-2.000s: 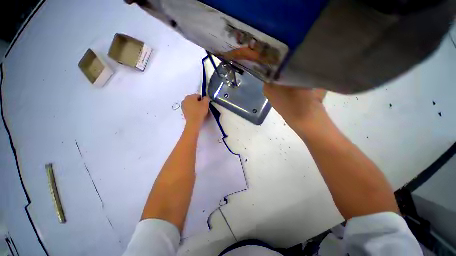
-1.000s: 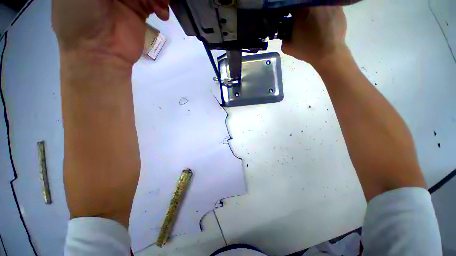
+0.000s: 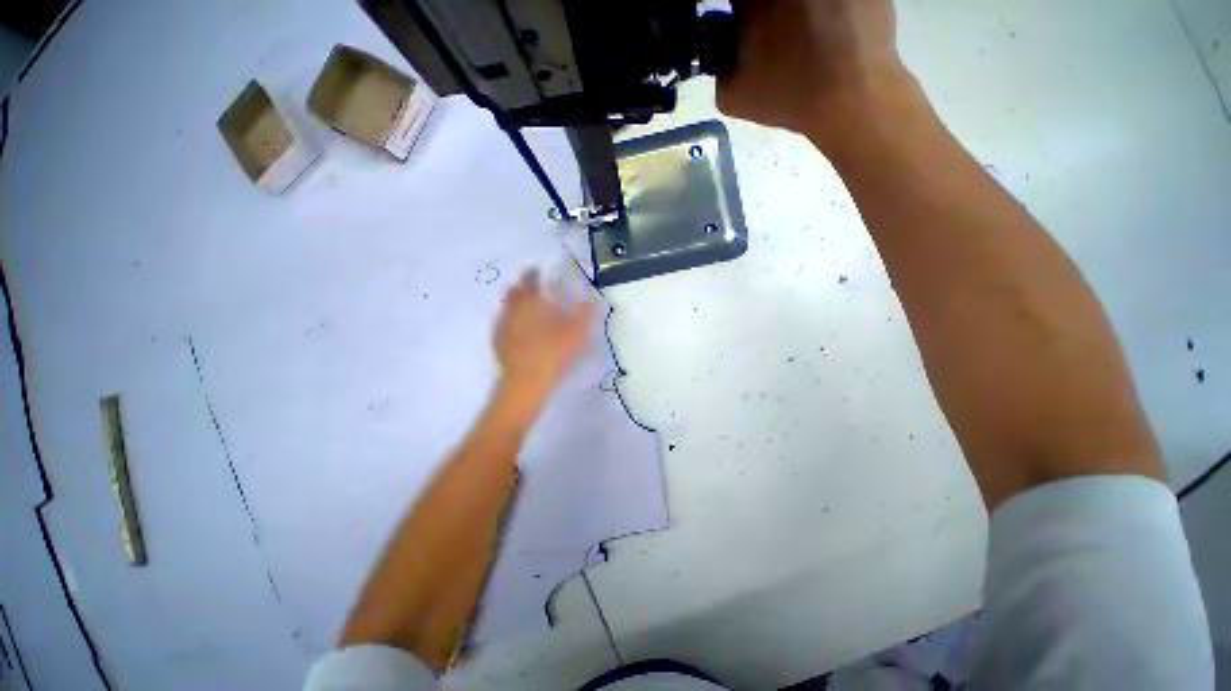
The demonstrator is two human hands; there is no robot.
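The cutting machine (image 3: pixel 540 61) stands at the top, cut off by the edge. Its upright blade meets the silver base plate (image 3: pixel 675 203), beside the edge of the paper marker (image 3: pixel 405 392). My right hand (image 3: pixel 810 61) holds the machine's dark handle; its fingers are partly hidden. My left hand (image 3: pixel 543 331) is blurred over the paper, just below left of the blade, fingers apart and apparently empty. A yellowish-brown weight (image 3: pixel 466 628) lies on the paper, mostly hidden under my left forearm.
Two small open boxes (image 3: pixel 365 101) sit on the paper at the upper left. Another weight (image 3: pixel 122 479) lies at the left. The notched paper edge runs down to the front. The cream-white table (image 3: pixel 810 446) shows at the right, and a round rim (image 3: pixel 655 671) at the bottom.
My left hand has come down from the upper left onto the paper by the blade. The machine has shifted slightly left. A dark strip seen beside the plate two seconds ago no longer shows.
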